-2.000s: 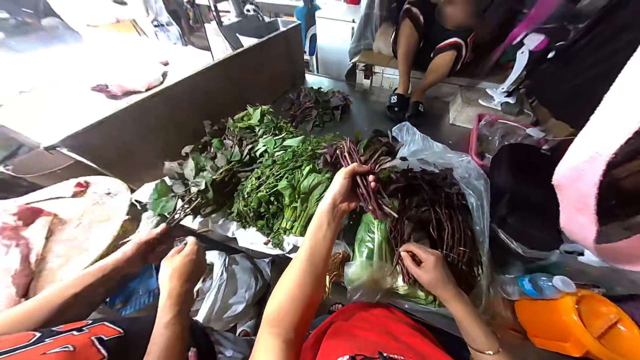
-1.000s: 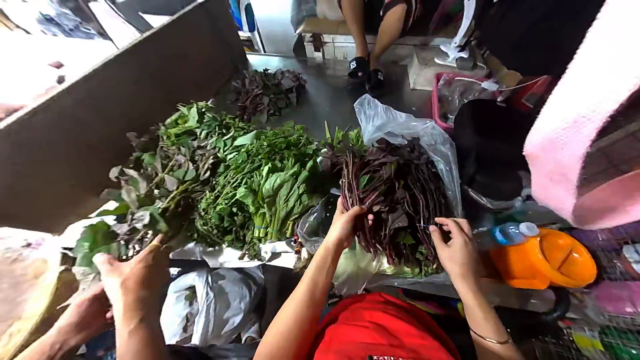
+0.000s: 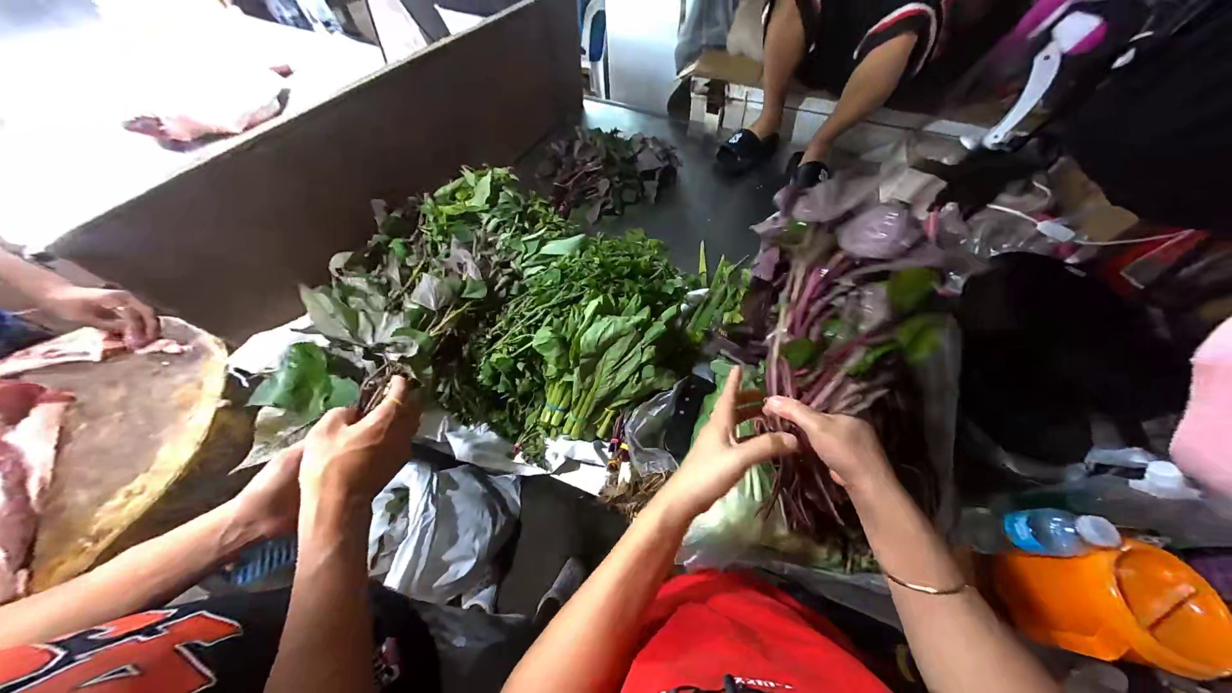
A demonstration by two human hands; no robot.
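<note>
My right hand [image 3: 835, 441] is closed around the lower stems of a bunch of purple-red leafy greens [image 3: 818, 327], its leaves pointing away from me. My left hand [image 3: 724, 445] is just left of those stems, fingers spread, with nothing held in it. Beneath the bunch, more dark red stems lie in a clear plastic bag, partly hidden. A pale green vegetable [image 3: 736, 515] shows below my left hand. Farther left are piled green leafy bunches [image 3: 616, 337], one tied with a blue band.
At left, a co-worker's hands [image 3: 351, 443] hold dark-leaved greens; another person's hand [image 3: 125, 313] touches meat on a round chopping board [image 3: 135, 443]. An orange plastic container [image 3: 1088, 602] and a plastic bottle [image 3: 1059, 531] are at right. A seated person's feet [image 3: 746, 149] are ahead.
My right hand now grips the purple-red bunch, which stands raised over the bag. My left hand, on dark red stems one second ago, is off them with fingers spread.
</note>
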